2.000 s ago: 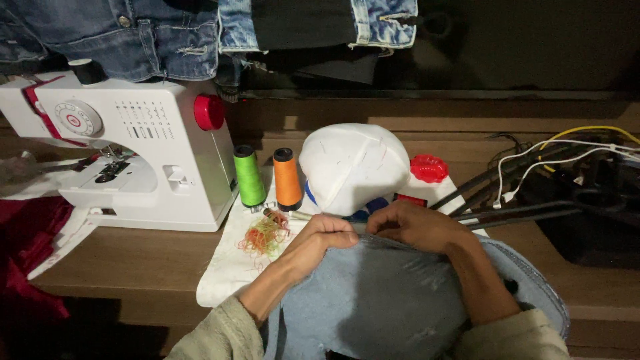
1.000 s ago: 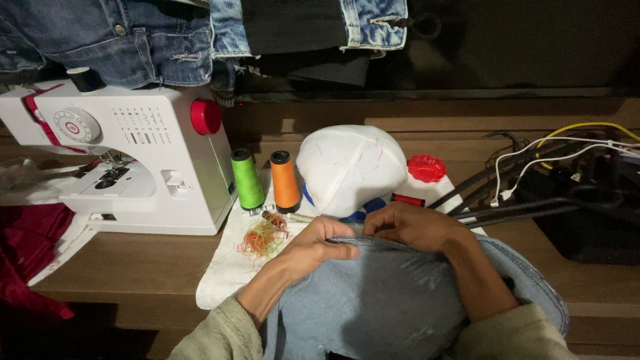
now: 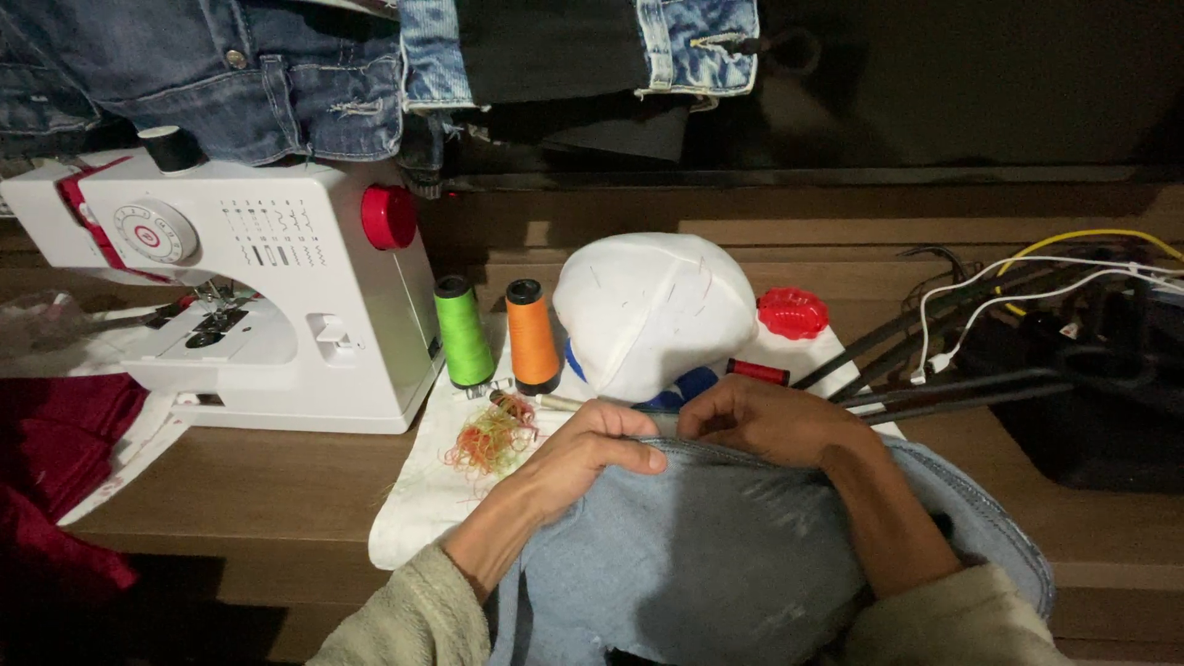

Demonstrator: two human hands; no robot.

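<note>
A light blue denim garment lies across the front, its seamed edge raised between my hands. My left hand pinches that edge between thumb and fingers. Close by on the right, my right hand is bent over the same edge, its fingertips partly hidden behind the cloth. Just beyond them rests a white stuffed fabric pincushion with pins or needles in it and blue parts beneath. A red thread spool and a red scalloped dish are to its right.
Green and orange thread cones stand beside a white sewing machine. Thread scraps lie on white cloth. Dark jeans hang above the machine. Cables tangle at right; dark red fabric is at left.
My right hand's fingers have shifted slightly along the denim edge. My left hand keeps its pinch on the denim.
</note>
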